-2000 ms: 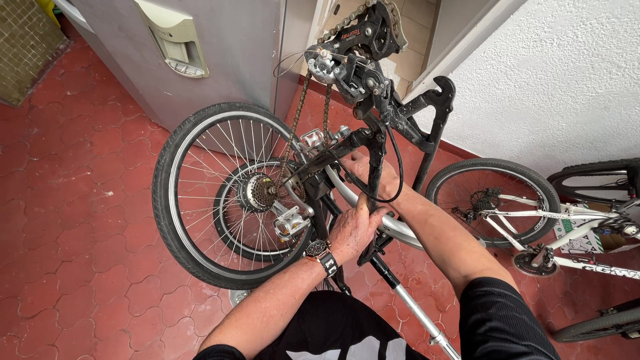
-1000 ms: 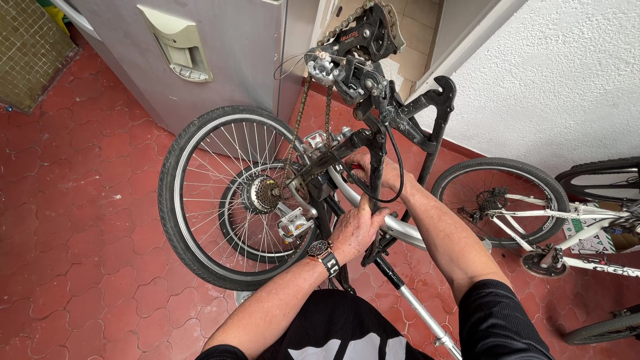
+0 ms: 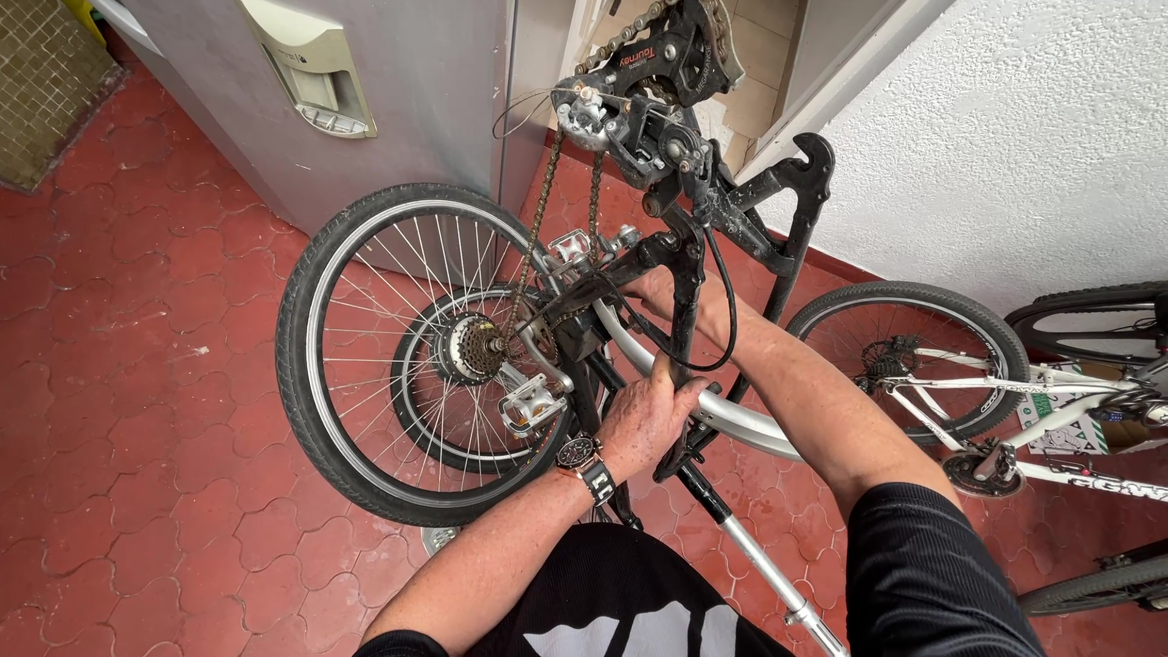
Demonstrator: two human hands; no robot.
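Note:
An upended black bicycle frame [image 3: 686,315] stands before me, its fork-ended dropout [image 3: 808,173] pointing up. My left hand [image 3: 650,415], below a wristwatch [image 3: 584,461], grips a black frame tube low down. My right hand [image 3: 671,292] reaches behind that tube beside a silver curved tube or fender [image 3: 730,415]; its fingers are mostly hidden. Above both hands hangs the rear derailleur [image 3: 639,119] with the chain [image 3: 538,214] running down from it. A wheel with a cassette [image 3: 306,383] is off to the left, beside the pedal [image 3: 531,406]. A silver seatpost [image 3: 766,570] slants toward the lower right.
A grey refrigerator [image 3: 411,91] with a dispenser stands at the upper left. At right a white bicycle [image 3: 1054,406] is near the white textured wall [image 3: 958,155], with a printed cardboard box [image 3: 1063,429] behind it. Another tire [image 3: 1104,584] shows at the lower right. The floor is red tile.

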